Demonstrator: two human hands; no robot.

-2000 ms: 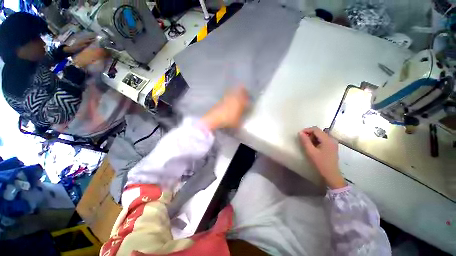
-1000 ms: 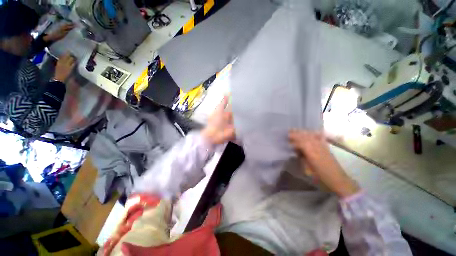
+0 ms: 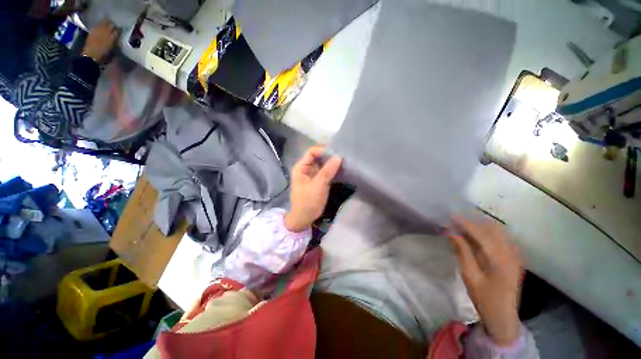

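A flat grey cut panel [image 3: 429,105] lies over the white table, its near edge reaching past the table's front edge above my lap. My left hand [image 3: 313,184] pinches the panel's near left corner between thumb and fingers. My right hand [image 3: 490,263] is at the near right corner, slightly blurred; the fingertips touch or grip the edge there. Pale whitish-grey cloth [image 3: 393,259] covers my lap below the panel.
The sewing machine head [image 3: 604,91] stands at the right beside its brightly lit bed [image 3: 541,140]. More grey panels [image 3: 295,28] lie at the top, near hazard tape [image 3: 285,87]. A grey garment heap [image 3: 218,165], a yellow crate [image 3: 102,298] and another person's hand [image 3: 102,41] are at the left.
A grey panel has come off the stack at the upper left onto the table in front of me and now lies flatter. Both hands have moved to its near corners.
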